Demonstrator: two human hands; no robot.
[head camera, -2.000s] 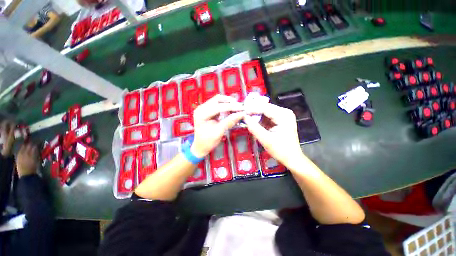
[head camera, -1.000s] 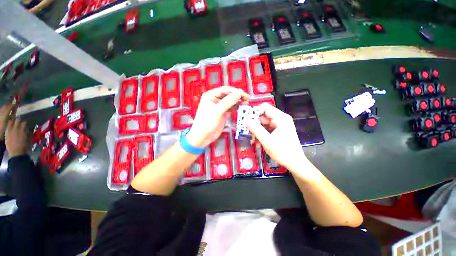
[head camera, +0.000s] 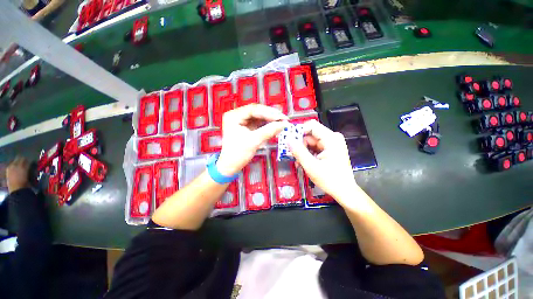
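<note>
A small white keypad part with dark blue dots (head camera: 286, 145) is held at the fingertips above the blister tray. My left hand (head camera: 248, 137), with a blue wristband, pinches near its upper left edge. My right hand (head camera: 324, 155) grips its right side. The whitish blister tray (head camera: 193, 166) lies under both hands, with red front housings (head camera: 197, 107) in rows. My hands and forearms hide some of the middle housings. A black rim shows at the tray's right edge.
A glossy black case (head camera: 352, 135) lies right of the tray. Farther right are white dotted parts (head camera: 417, 121) and rows of black sub-assemblies (head camera: 490, 122). Red units (head camera: 75, 153) are heaped at left near another person's hand (head camera: 17, 174). The green conveyor (head camera: 193, 49) carries units beyond. A white basket (head camera: 491, 285) is lower right.
The white dotted part, edge-on and blurred among the fingers two seconds ago, now shows its dotted face. Units on the belt have shifted left in view. The other person's hand has moved.
</note>
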